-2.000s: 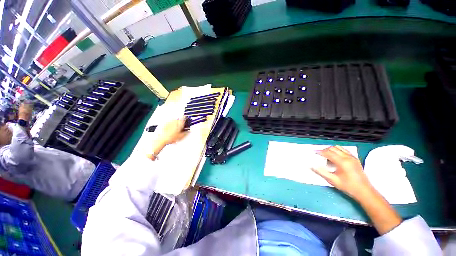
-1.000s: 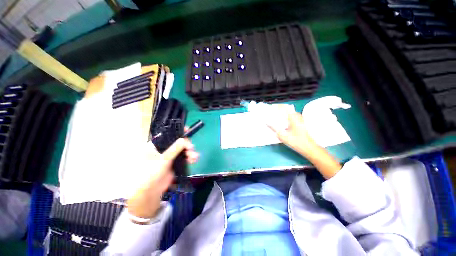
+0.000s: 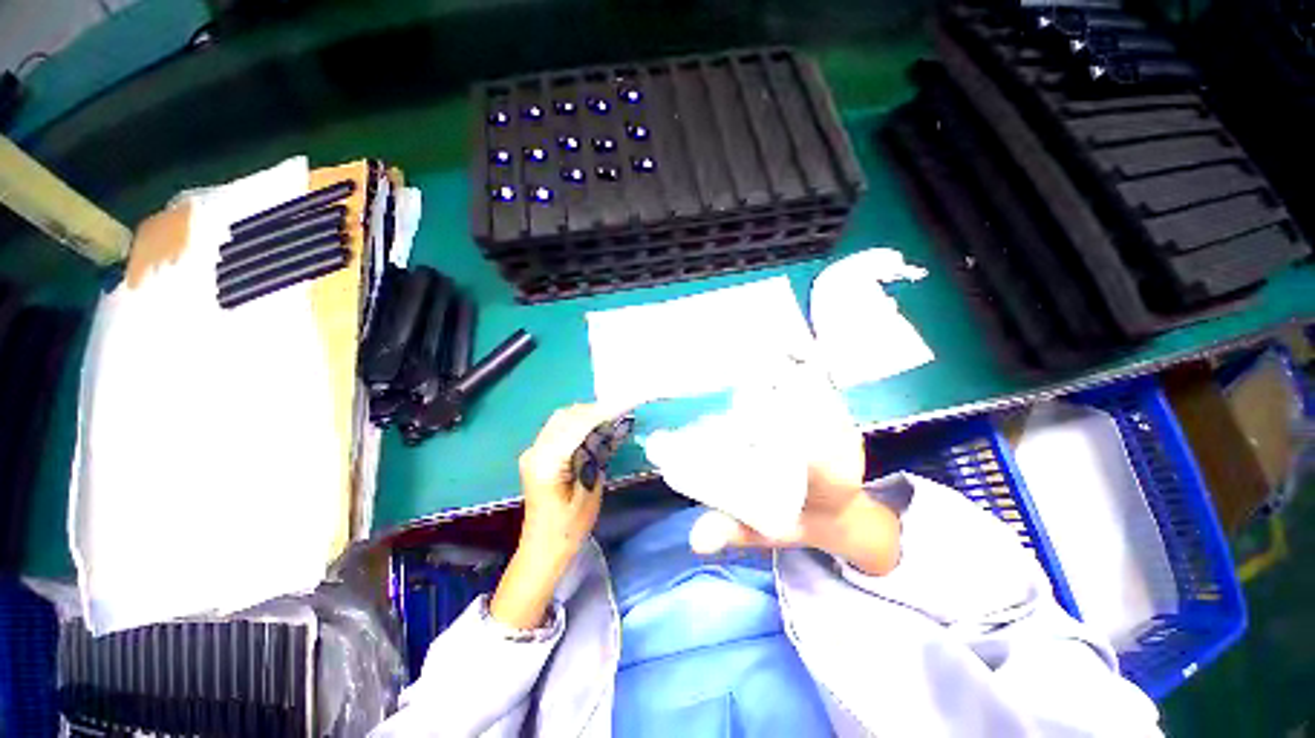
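Note:
My left hand [image 3: 555, 483] is closed around black tubes [image 3: 603, 450], their ends showing above the fist; I cannot tell how many. My right hand [image 3: 837, 505] holds a crumpled white wiping cloth [image 3: 750, 454] just right of the tubes, in front of the bench edge. The cloth hides part of the right fingers. A flat white paper sheet [image 3: 692, 343] lies on the bench behind the hands. A second white cloth [image 3: 865, 310] lies at the sheet's right side.
The central parts tray [image 3: 721, 137] stands behind the sheet, bright-dotted parts on its left. Loose black tubes [image 3: 418, 346] lie beside cardboard with white paper [image 3: 217, 418]. The right-hand tray stack [image 3: 1154, 188] stands at right, a blue crate [image 3: 1204, 577] below. Bagged tube box [image 3: 188, 678] sits lower left.
My left hand has moved right from the loose tubes, holding tubes. My right hand has lifted a white cloth from the sheet area towards my body. The view has shifted right.

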